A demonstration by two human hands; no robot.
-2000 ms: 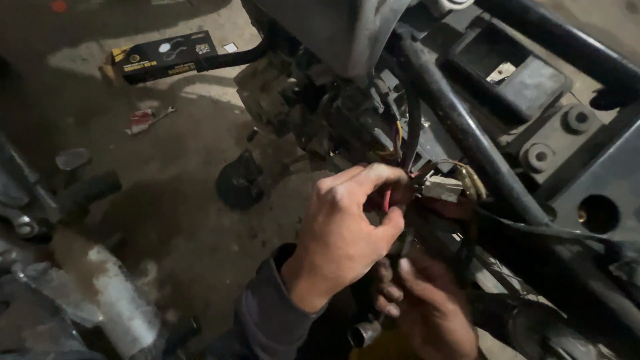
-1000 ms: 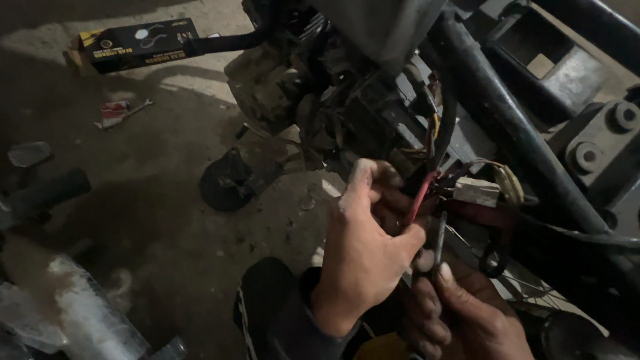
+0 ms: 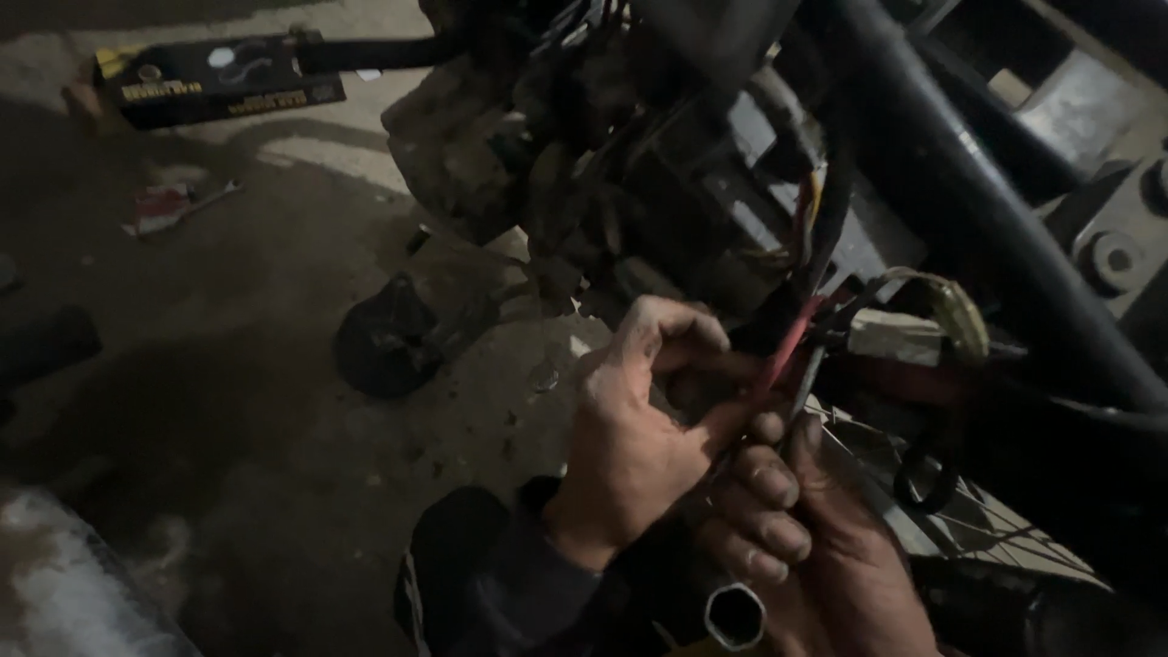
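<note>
My left hand (image 3: pixel 639 420) pinches a red wire (image 3: pixel 789 351) between thumb and fingers beside a motorcycle's frame tube (image 3: pixel 985 173). Close by at the lower right, my right hand (image 3: pixel 821 538) grips a thin dark rod or cable (image 3: pixel 806 392); which of the two it is, I cannot tell. A whitish connector block (image 3: pixel 894 336) with yellowish wires lies just right of the red wire. Below my right fingers shows the hexagonal open end of a tubular socket (image 3: pixel 735 616); what supports it is hidden. More coloured wires (image 3: pixel 810 201) run down above my hands.
The dark engine area (image 3: pixel 584 164) is above my hands, with wheel spokes (image 3: pixel 1013 538) at the lower right. On the floor are a rear mirror box (image 3: pixel 228 82), a wrench (image 3: pixel 214 196) by a red packet (image 3: pixel 162 208), and a dark round part (image 3: pixel 388 338). A whitish metal cylinder (image 3: pixel 73 584) is lower left.
My right hand has come up to the wires beside my left and now grips the thin dark piece. My left hand stays at the red wire.
</note>
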